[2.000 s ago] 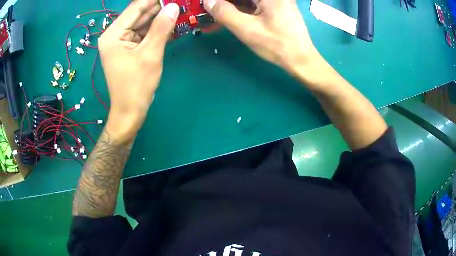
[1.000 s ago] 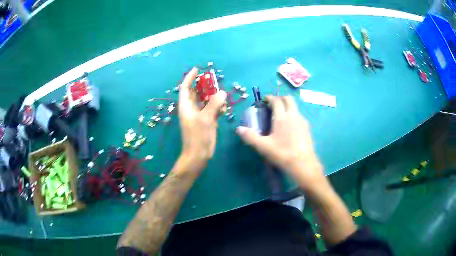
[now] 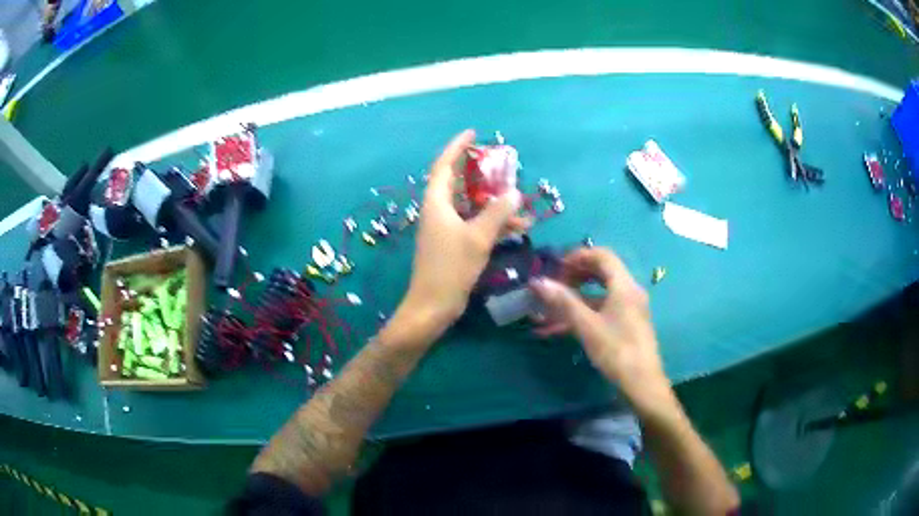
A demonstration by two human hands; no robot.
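Note:
My left hand (image 3: 458, 237) holds a red circuit board (image 3: 494, 171) with a pale plate, upright between thumb and fingers. My right hand (image 3: 605, 307) is at the right side of a black handheld unit body (image 3: 516, 270), which has a grey-white band. The body is blurred and lies just below and right of my left hand. The fingertips of my right hand seem to touch it; blur hides the exact grip. Thin red wires show near the body and behind the board.
A cardboard box (image 3: 197, 333) of green batteries stands at left, with bundled red wires (image 3: 287, 328) beside it. Several black units (image 3: 230, 207) with red boards lie further left. A pale plate with red (image 3: 655, 171), a white strip (image 3: 695, 225) and pliers (image 3: 791, 141) lie at right.
The view has shifted, showing more units at left. The black body has turned and is now closer to my left hand. My left hand still holds the red board.

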